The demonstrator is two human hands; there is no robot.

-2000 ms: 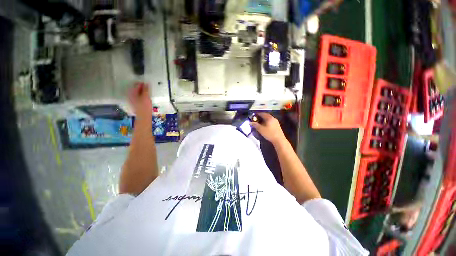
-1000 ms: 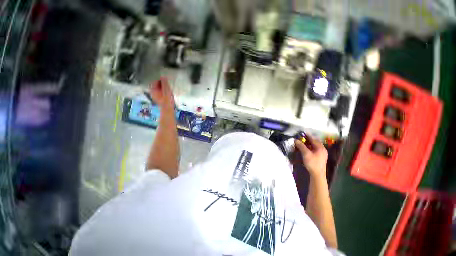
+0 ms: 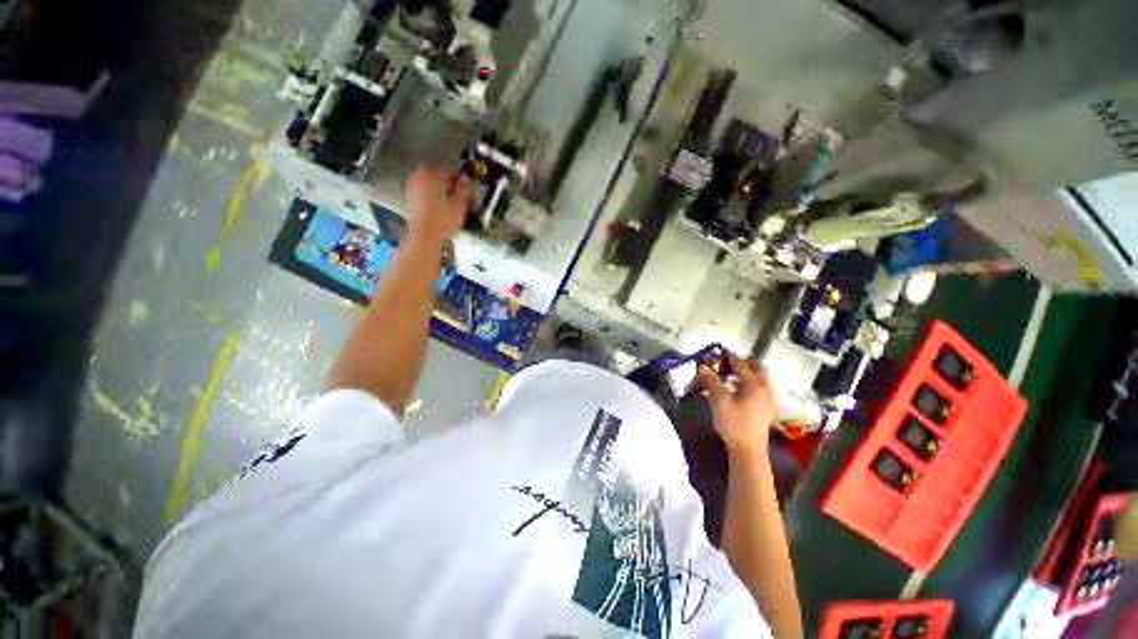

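My left hand (image 3: 438,204) is at the left machine, its fingertips against the near side of a dark fixture (image 3: 494,177). Whether the fingers grip something there is hidden. My right hand (image 3: 743,402) holds a black device unit (image 3: 694,372) with a pale face, just in front of the right machine's front edge. Another unit with a pale face sits in a black fixture (image 3: 824,312) at the right end of the right machine.
A red tray (image 3: 955,462) with several black units lies on the green surface at right, and a second red tray (image 3: 834,615) shows at the bottom edge. A blue illustrated panel (image 3: 327,243) lies below the left machine. Machine arms stand above both beds.
The view has turned, so the machines now slant. The left machine's fixture now sits near its front edge, with my left hand at it. My right hand still holds the unit.
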